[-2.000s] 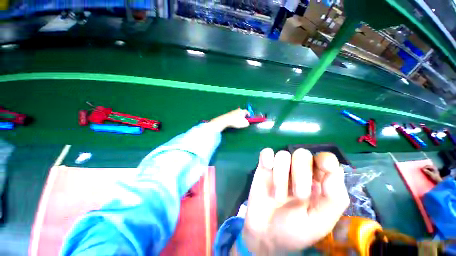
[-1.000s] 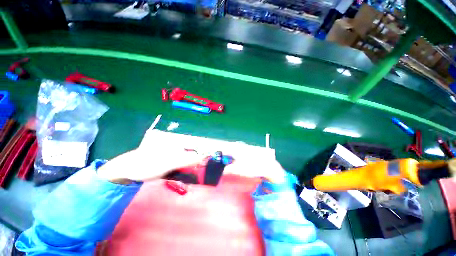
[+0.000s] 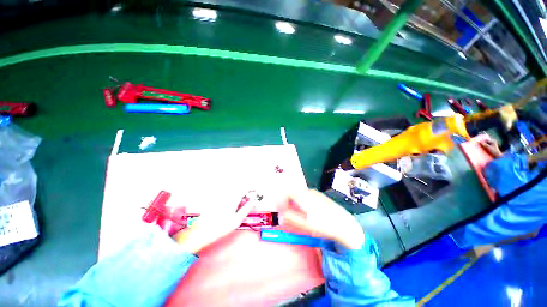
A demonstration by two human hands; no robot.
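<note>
A red housing assembly (image 3: pixel 261 220) lies across the work mat (image 3: pixel 198 168), with its wide end at the left and thin wires along it. My left hand (image 3: pixel 210 232) lies over its middle and grips it; a small metallic piece shows at the fingertips. My right hand (image 3: pixel 321 220) is blurred at the housing's right end, above a blue cylinder (image 3: pixel 288 238) whose right end reaches under the hand. Whether this hand grips anything is unclear. A tiny dark red part (image 3: pixel 279 169) lies on the mat.
A yellow-orange electric screwdriver (image 3: pixel 414 144) hangs at right over the screw feeder (image 3: pixel 355 190). A clear bag (image 3: pixel 17 180) lies at left. The green conveyor (image 3: pixel 252 84) carries red units (image 3: pixel 165 96) with blue cylinders. Another person's blue sleeve (image 3: pixel 510 207) is at far right.
The black object between my hands is out of sight. The red housing and blue cylinder now show on the mat. The view has shifted, and my right hand is by the housing's right end.
</note>
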